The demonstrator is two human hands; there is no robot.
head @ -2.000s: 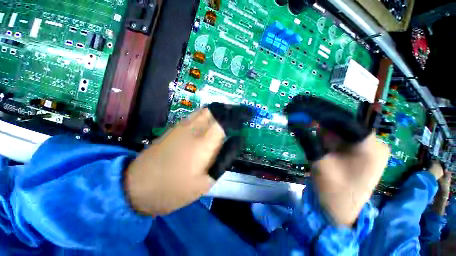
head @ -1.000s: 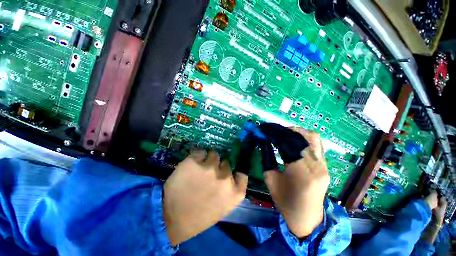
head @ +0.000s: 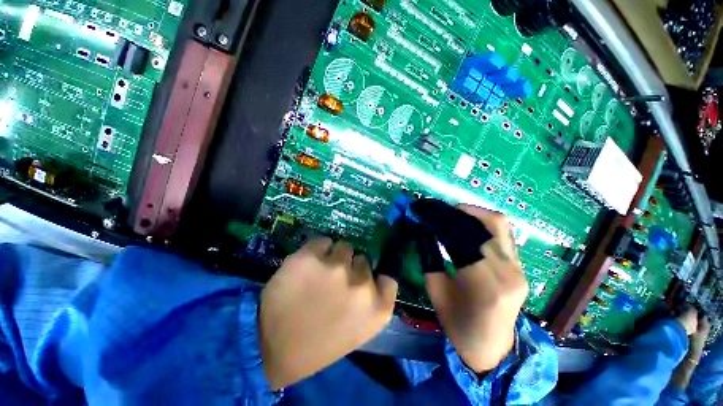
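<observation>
A large green circuit board (head: 380, 158) lies in a black frame in front of me. My right hand (head: 468, 262), with black coverings on its fingers, reaches over the board's near part. Its fingertips are at small blue box components (head: 402, 208); whether they pinch or press them is hard to tell. My left hand (head: 329, 301) is at the board's near edge, left of the right hand. Its fingers are curled and mostly hidden; a black-covered finger reaches toward the blue parts. A cluster of blue box components (head: 487, 79) stands farther back on the board.
A dark red-brown crossbar (head: 178, 143) separates another board (head: 63, 95) at left. A second crossbar (head: 606, 246) is at right, near a white finned block (head: 610, 174). A cardboard box (head: 634, 32) stands back right. Another person's hand (head: 692, 323) is far right.
Since two seconds ago, my hands have come together at the board's near part, the right moving left. In the last second both have stayed nearly still; the view has shifted slightly.
</observation>
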